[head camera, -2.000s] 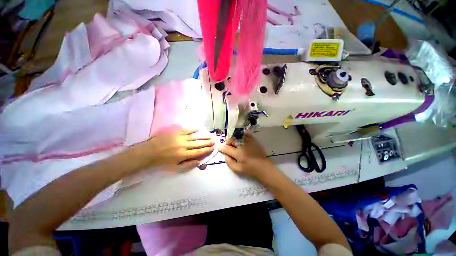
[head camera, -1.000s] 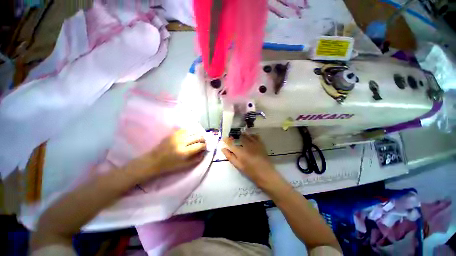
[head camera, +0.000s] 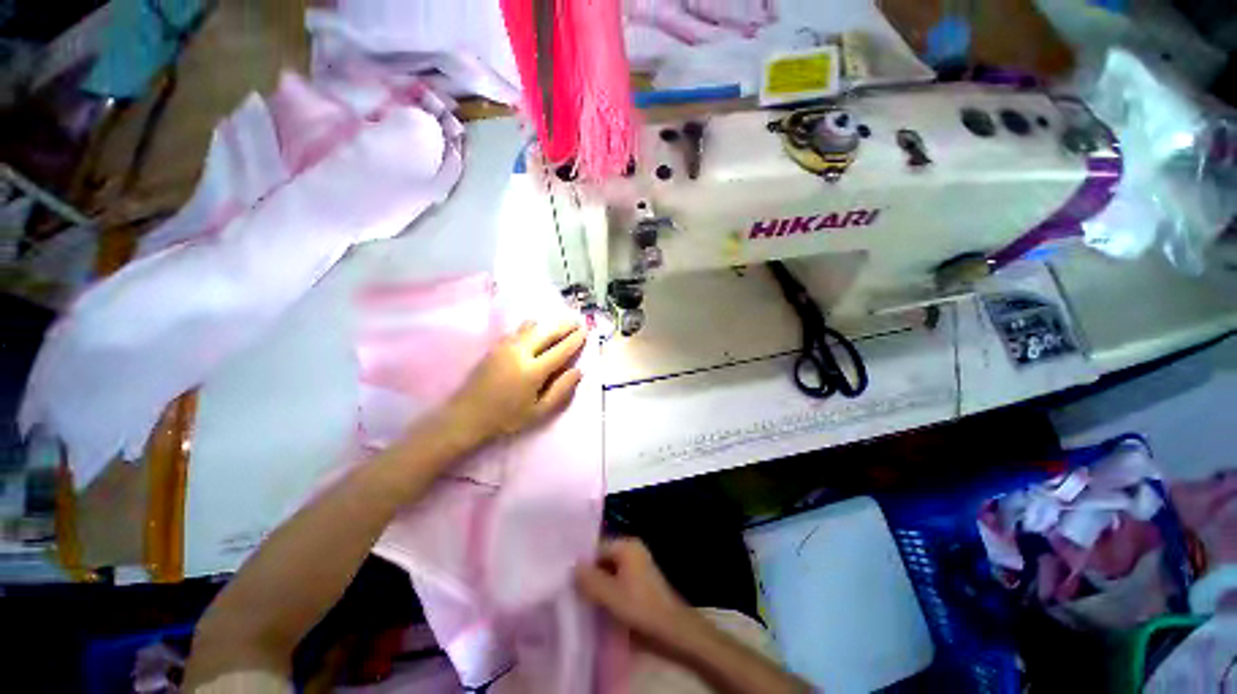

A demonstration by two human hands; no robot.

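Observation:
A pale pink garment panel (head camera: 543, 495) runs from the needle area down over the table's front edge. My left hand (head camera: 522, 380) lies flat on it, just left of and below the presser foot (head camera: 593, 320), fingers towards the needle. My right hand (head camera: 627, 586) is closed on the panel's right edge, low near my lap. The white HIKARI machine head (head camera: 814, 224) stands right of the needle. The needle tip is lost in the lamp's glare.
Black shears (head camera: 828, 363) lie under the machine arm. Other pale panels (head camera: 258, 244) lie at the left. Bright pink strips (head camera: 577, 95) hang before the head. A blue basket (head camera: 997, 610) with pink pieces and a white flat object (head camera: 841, 597) are at lower right.
My right hand has moved from beside the presser foot down to the panel's lower edge. The panel has shifted and hangs towards my lap. The view has shifted, showing the machine higher.

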